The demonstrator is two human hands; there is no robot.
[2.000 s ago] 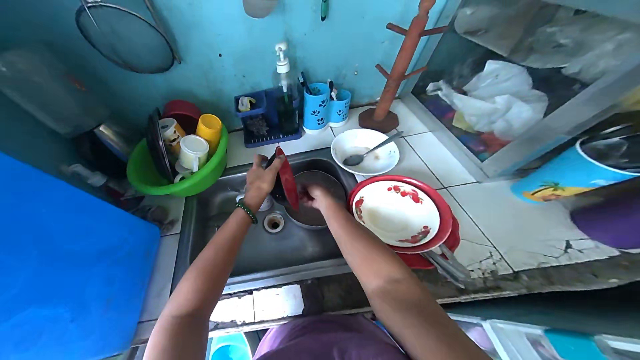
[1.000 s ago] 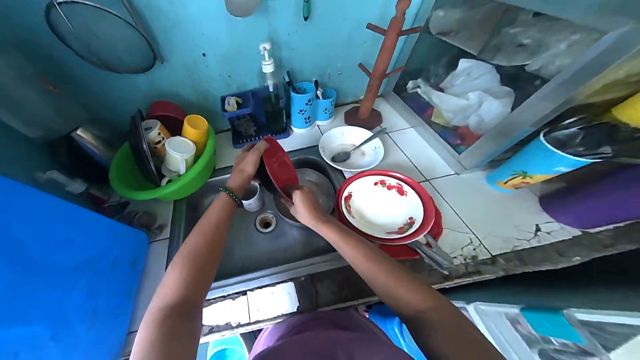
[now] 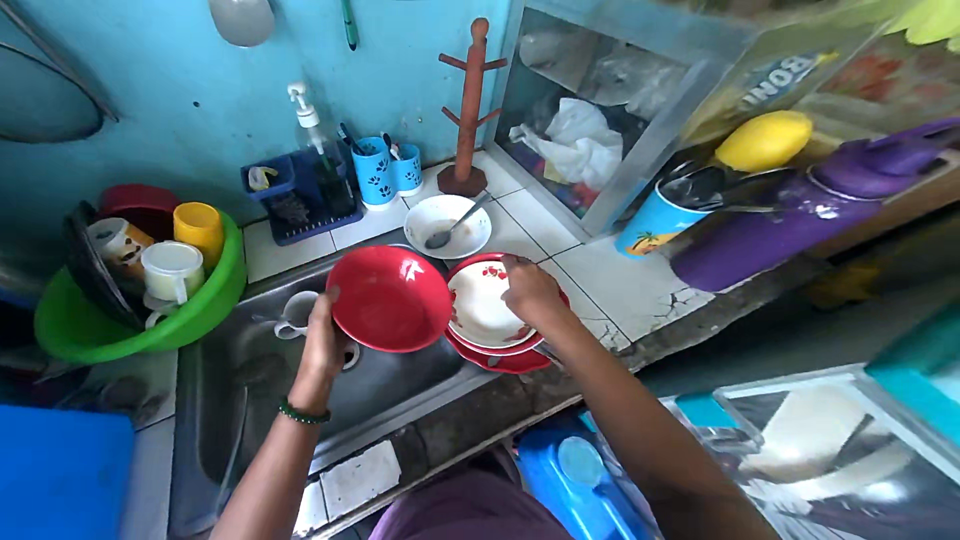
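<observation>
My left hand (image 3: 321,341) grips the left rim of a red bowl (image 3: 391,298) and holds it above the metal sink (image 3: 390,390). On the stack to the right, my right hand (image 3: 529,289) touches or pinches the rim of a white bowl with red flowers (image 3: 480,307); whether it has closed on the rim I cannot tell. Red dishes (image 3: 517,363) lie beneath that bowl. Behind them is a white bowl (image 3: 425,217) with a spoon (image 3: 439,238) in it. A white cup (image 3: 298,309) rests in the sink, left of the red bowl.
A green basin (image 3: 232,259) of cups stands left of the sink. Along the wall are a blue caddy (image 3: 304,225) with a pump bottle (image 3: 306,112), blue patterned holders (image 3: 373,176) and a wooden mug tree (image 3: 470,105). At right are a cup of utensils (image 3: 652,225) and a purple bottle (image 3: 780,217).
My right hand has moved right, from the sink to the floral bowl. The red bowl, earlier tilted on edge between both hands, now lies flatter in my left hand alone. The view has shifted.
</observation>
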